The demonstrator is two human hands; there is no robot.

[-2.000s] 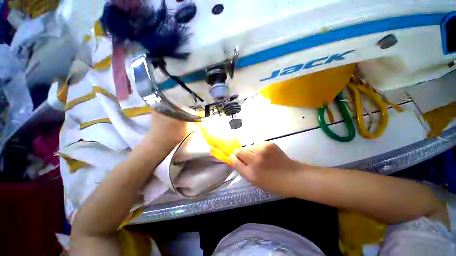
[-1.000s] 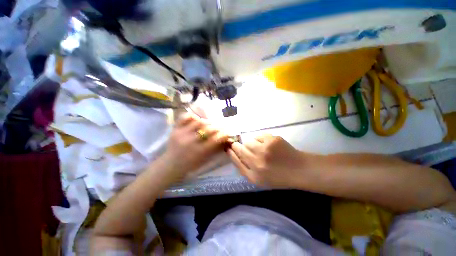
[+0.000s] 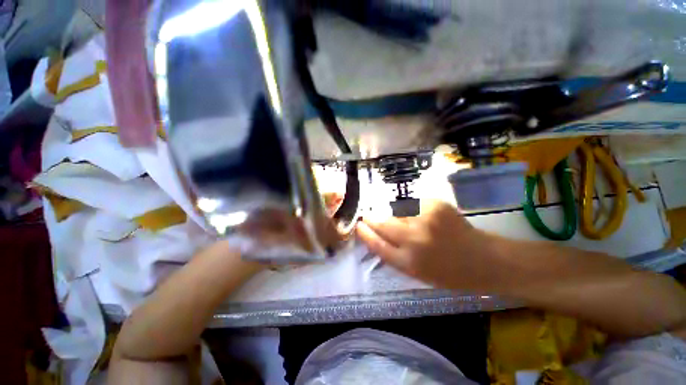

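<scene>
The shiny metal guard (image 3: 233, 143) looms large and hides most of my left hand; a bit of that hand (image 3: 332, 201) shows in the glare by the needle area. My right hand (image 3: 429, 242) lies on the machine table below the presser foot area, thumb and fingers close together. Its fingertips are beside my left hand. A pale, blurred piece of fabric (image 3: 342, 269) lies under the hands. Whatever the fingertips hold is hidden by glare and blur. The tension assembly (image 3: 481, 120) also looks large, in front of the machine head.
White and mustard cut panels (image 3: 113, 195) are heaped at left, with a pink strip (image 3: 129, 75) hanging above. Scissors with green (image 3: 535, 214) and yellow (image 3: 613, 218) handles lie at right, below a mustard piece (image 3: 553, 156). The table's silvery edge (image 3: 361, 307) runs in front.
The view has moved much closer to the machine head, so the guard now covers most of my left hand. Earlier, a mustard piece showed between both hands; now it does not show there.
</scene>
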